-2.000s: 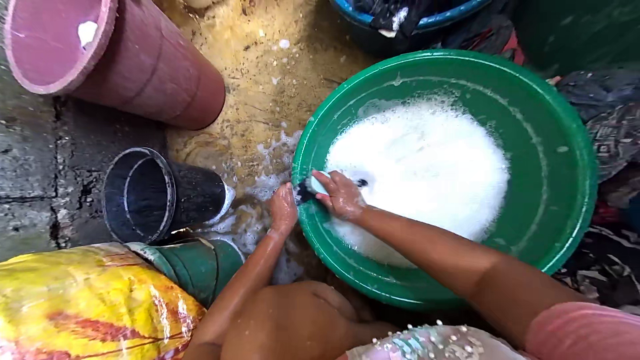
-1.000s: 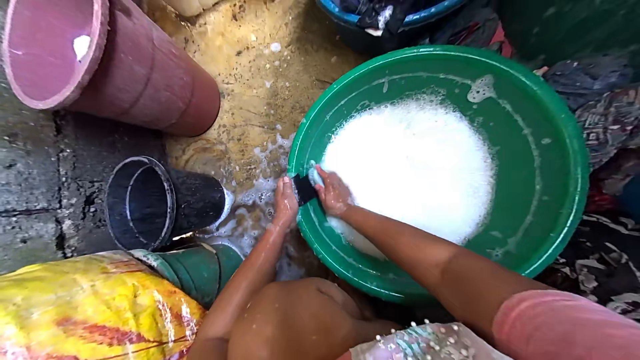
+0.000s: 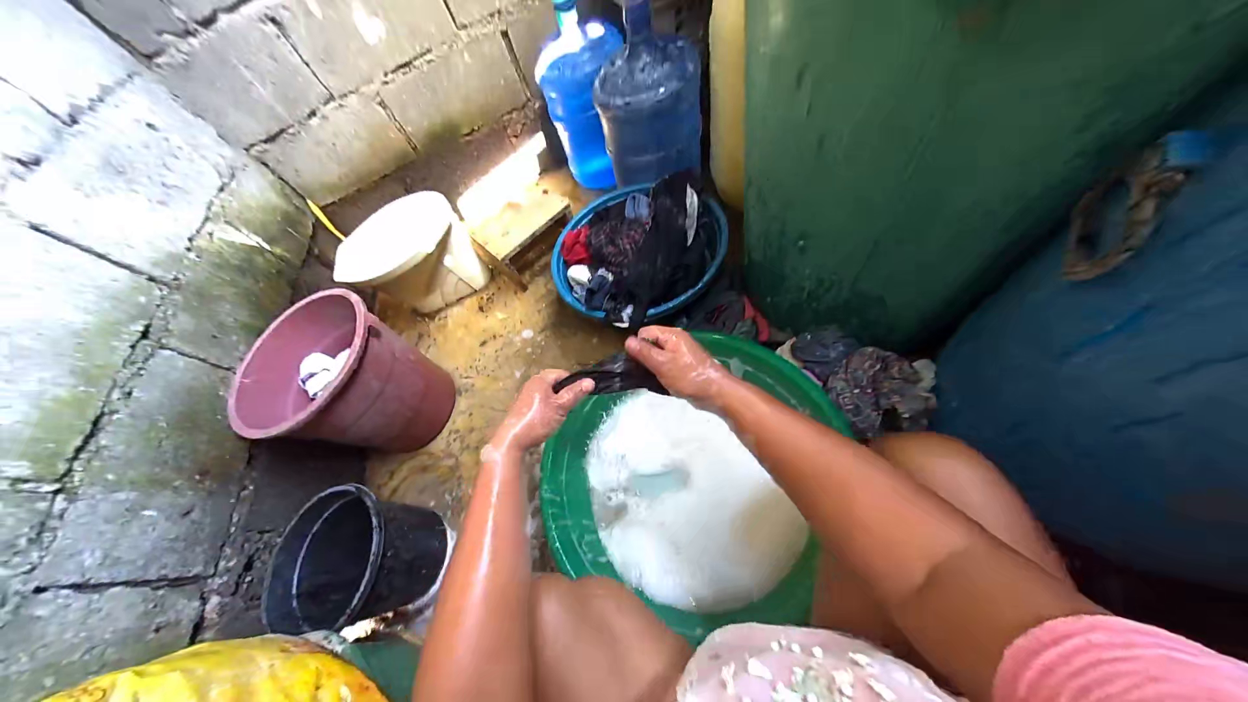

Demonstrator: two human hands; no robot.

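Observation:
A wet black cloth (image 3: 614,374) is stretched between my two hands, over the far left rim of a round green basin (image 3: 564,507). My left hand (image 3: 536,408) grips its left end, fingers closed on it. My right hand (image 3: 680,363) pinches the right end, a little higher and above the basin's far edge. White suds (image 3: 702,507) cover much of the water in the basin below, and a pale greenish patch shows among them. Both forearms are wet.
Beyond the basin stands a blue tub (image 3: 717,258) of dark clothes, with blue water jugs (image 3: 648,107) behind. At left are a maroon bucket (image 3: 405,385), a black bucket (image 3: 414,551) and a white container (image 3: 409,253). Crumpled clothes (image 3: 868,380) lie right of the basin, near a large green container (image 3: 936,146).
The view has swung up and outward. The black cloth, bunched small between my hands at the basin's left rim before, is now spread out between them near its far side.

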